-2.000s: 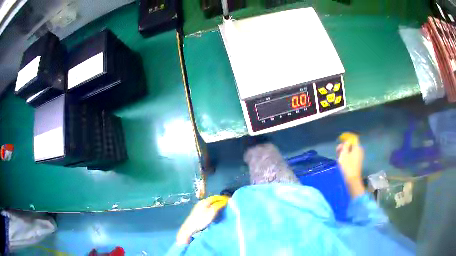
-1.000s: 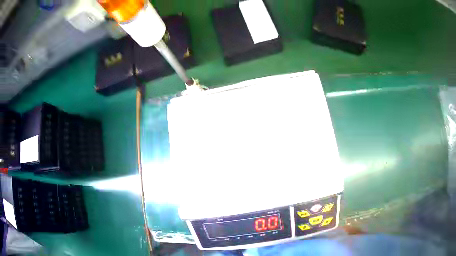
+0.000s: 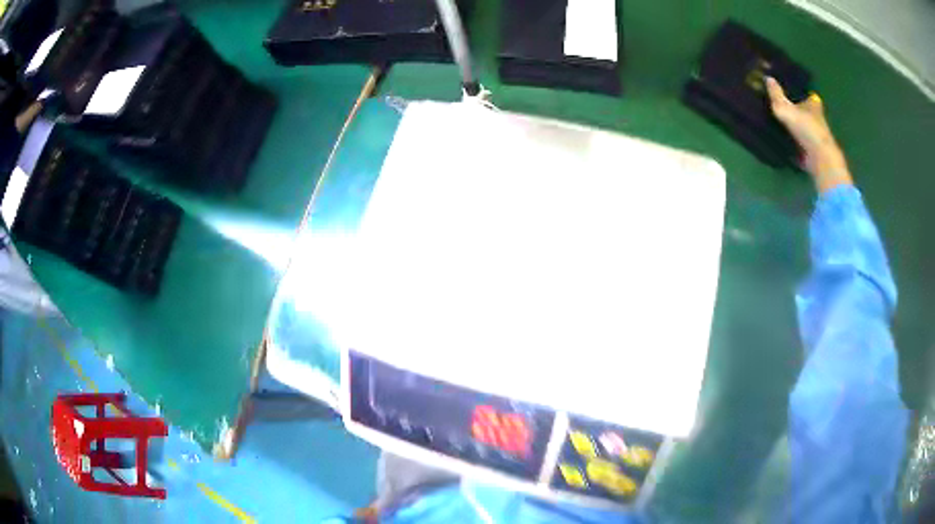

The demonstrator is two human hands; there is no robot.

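My right hand [image 3: 807, 123], in a blue sleeve, grips the right edge of a black gift box [image 3: 740, 77] with gold print at the upper right. Whether the box is lifted cannot be told. The white scale [image 3: 554, 256] fills the middle, with nothing on its overexposed platform. Its red digits [image 3: 500, 430] are blurred. My left hand is not clearly seen; a small skin-toned patch at the bottom edge may be part of it.
Black boxes [image 3: 559, 46] lie behind the scale, beside a thin pole [image 3: 454, 41]. Stacked black boxes [image 3: 97, 215] stand on the left bench [image 3: 220, 338]. Another person's hand [image 3: 34, 111] is at the left edge. A red stool [image 3: 108, 445] is on the floor.
My right hand has come into view and reached the black box at the upper right. The view has turned, so the scale appears tilted and the red stool now shows lower left.
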